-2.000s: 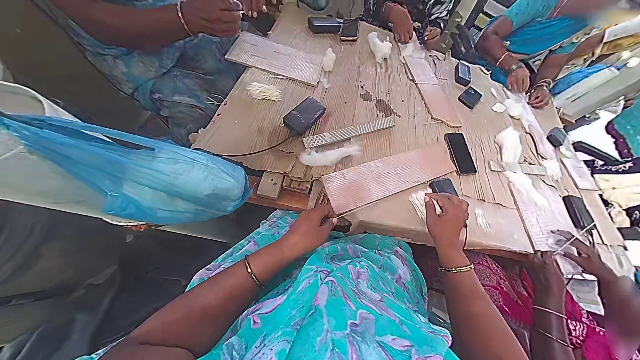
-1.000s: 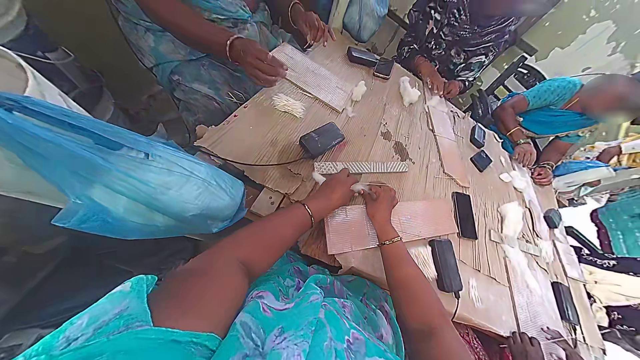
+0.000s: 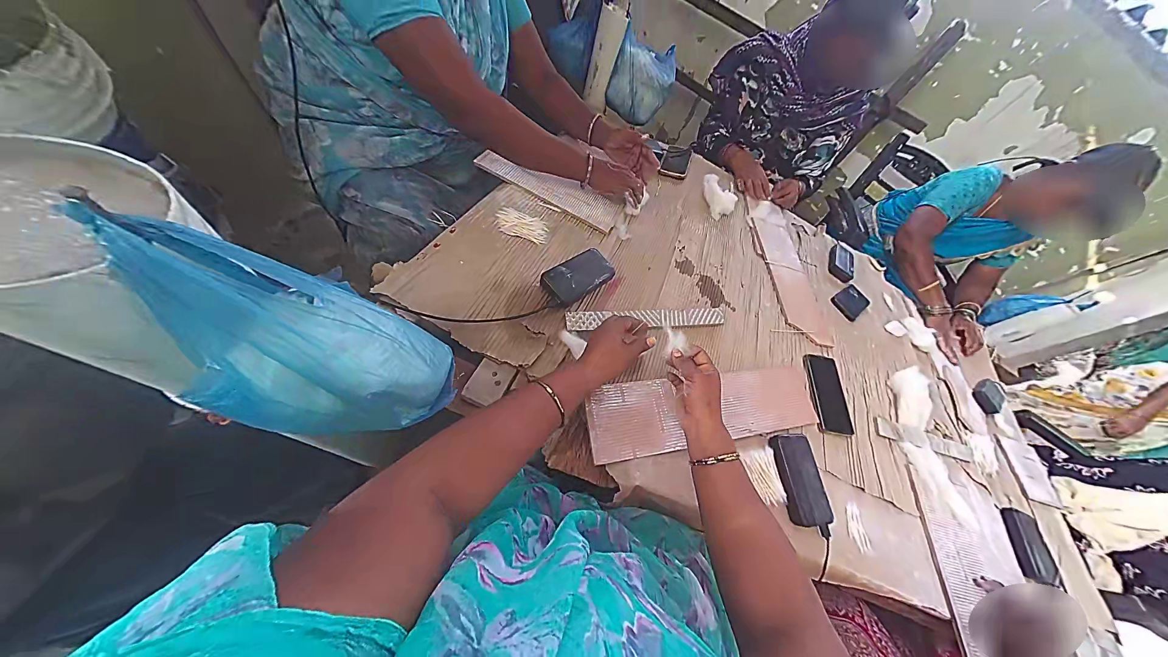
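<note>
My left hand [image 3: 620, 349] is raised over the cardboard-covered table, thumb and fingertips pinched together at a thin wisp. Beside it, my right hand [image 3: 695, 372] pinches a small tuft of white cotton [image 3: 676, 341] that points upward. A ridged pinkish board [image 3: 766, 401] lies flat beneath my right hand. Just beyond both hands is a narrow patterned strip [image 3: 689, 318]. More white cotton [image 3: 573, 343] shows partly behind my left hand. Thin white cotton wicks [image 3: 763, 473] lie right of the board.
A black phone [image 3: 829, 394] and a black corded device [image 3: 801, 481] lie to the right. Another black box [image 3: 578, 276] with a cable sits beyond the strip. A blue plastic bag [image 3: 301, 328] hangs at left over a white drum [image 3: 82, 219]. Several people work around the table.
Two seconds ago both hands were at the board's near edge; they are now together above its far side with cotton between them. The co-worker opposite has moved both hands together over their board.
</note>
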